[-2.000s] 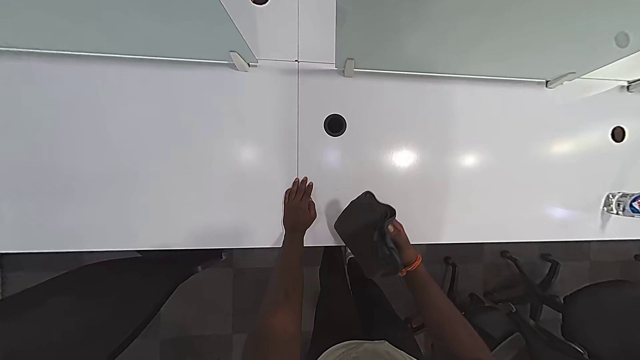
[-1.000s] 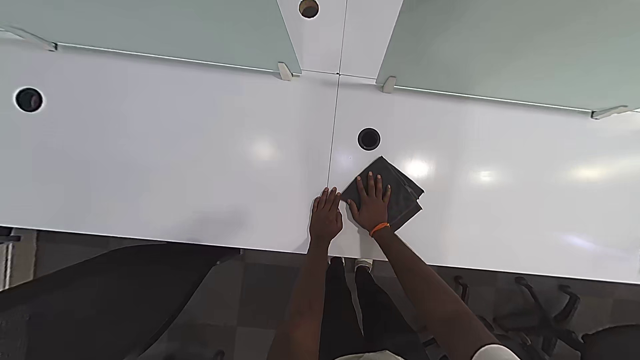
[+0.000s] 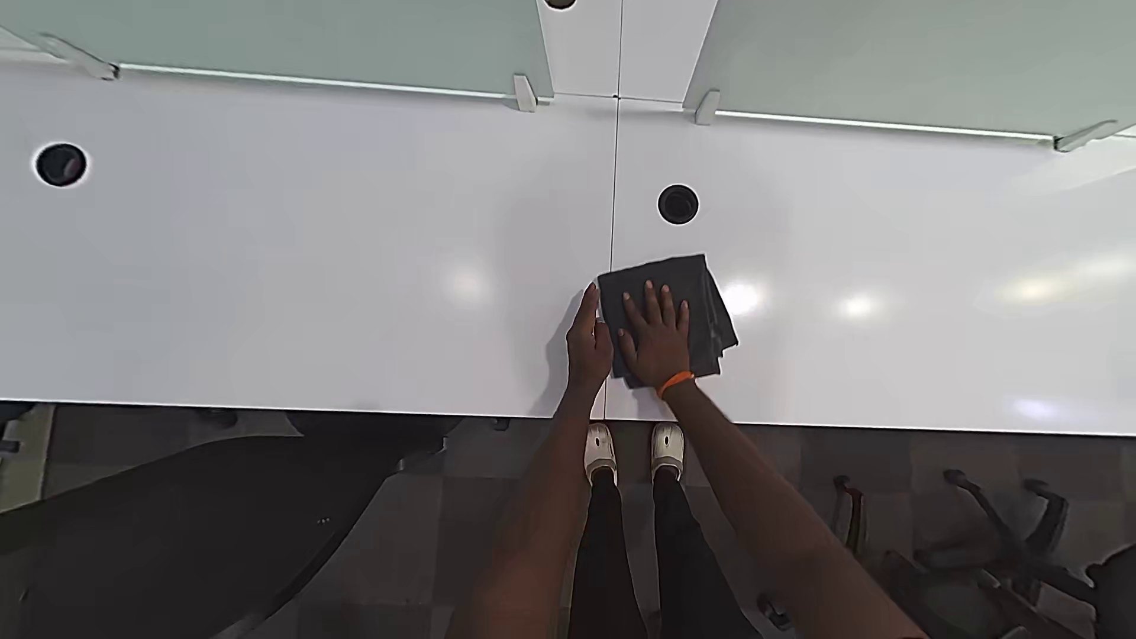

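A folded dark grey cloth (image 3: 710, 333) lies on the white desk (image 3: 355, 266), its upper left corner at the seam between two desktop panels. My right hand (image 3: 658, 342), with an orange band at the wrist, rests palm down on the cloth, fingers spread and not gripping it. My left hand (image 3: 589, 344) stands on its edge on the desk, just left of the seam and beside the cloth's left edge; it holds nothing.
Two frosted glass dividers (image 3: 337, 44) with white brackets (image 3: 525, 93) stand along the back. A round black cable hole (image 3: 678, 204) is beyond the cloth, another (image 3: 61, 165) at far left. A dark chair (image 3: 222, 524) is below left; chair bases (image 3: 994, 524) are below right.
Two seconds ago my right hand held the cloth bunched at the desk's front edge; now the cloth lies flat under it. My left hand has turned onto its edge. The view has shifted.
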